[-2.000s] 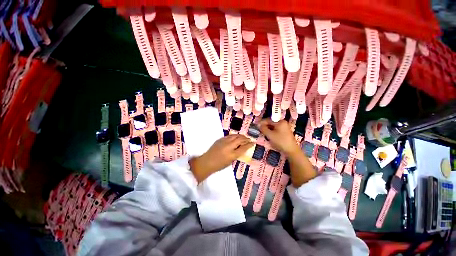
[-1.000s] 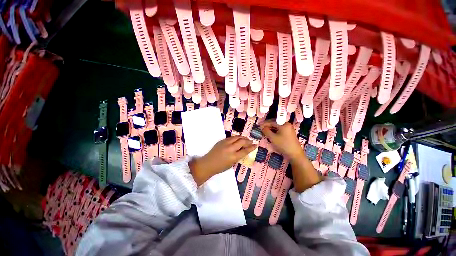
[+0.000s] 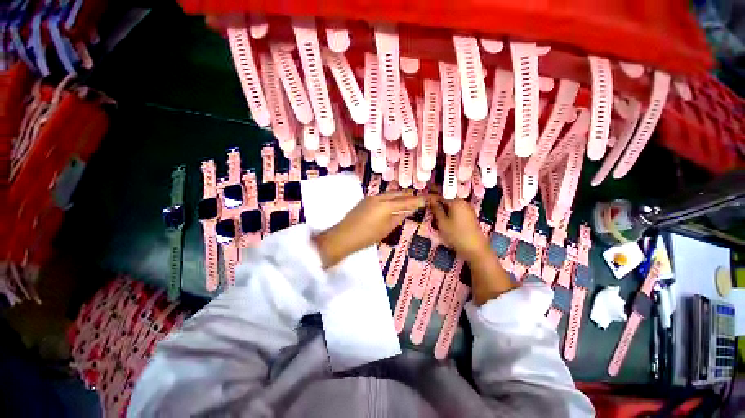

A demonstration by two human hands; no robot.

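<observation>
Smartwatches with pink straps lie in close rows on a dark-green mat; one black-faced watch (image 3: pixel 251 221) is left of the white sheet, and greyer faces (image 3: pixel 443 258) are to the right. The long white sheet (image 3: pixel 363 306) lies over some watches, under my left forearm. My left hand (image 3: pixel 377 217) reaches to the upper middle of the row, fingers together. My right hand (image 3: pixel 457 222) meets it there, fingertips bent down over a watch. The fingertips of both hands nearly touch, and what is between them is hidden.
Red trays (image 3: pixel 457 20) with hanging pink straps overhang the back. A green-strapped watch (image 3: pixel 174 216) lies left, with piled pink watches (image 3: pixel 122 335) below. At right are a bottle (image 3: pixel 611 219), a white wad (image 3: pixel 608 306), a loose pink watch (image 3: pixel 641 304) and a calculator (image 3: pixel 712 339).
My left hand has moved up and right to my right fingertips. The pale-yellow piece seen by it earlier no longer shows. My right hand has shifted slightly. The view has shifted a little.
</observation>
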